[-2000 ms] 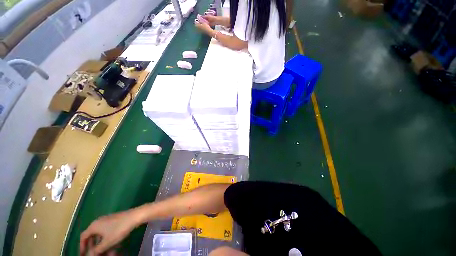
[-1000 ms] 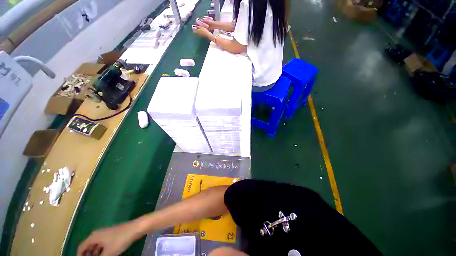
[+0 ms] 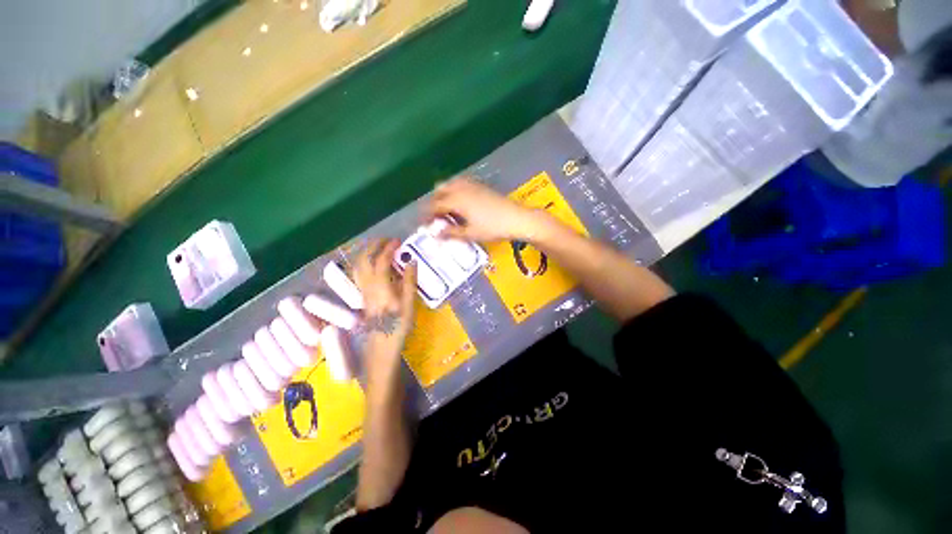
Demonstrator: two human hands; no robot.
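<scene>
A white blister tray with long compartments lies tilted on the printed carton sheet. A small dark round spot shows at its left end. My left hand is at that end, its thumb over the rim and fingers beside it. My right hand is bent over the tray's far edge, fingertips together on a small pale piece, partly hidden. Pale pink rounded units stand side by side in a line left of my hands; a few lie loose beside my left wrist.
Two filled trays sit on the green belt at left. Tall tray stacks stand at the right. Cream-white units are stacked lower left. A pale unit lies on the belt at the top. Blue stools are at right.
The view has swung left and down to the mat. My right hand has come back from over the belt to the tray. My left hand, the row of units and the filled trays now show.
</scene>
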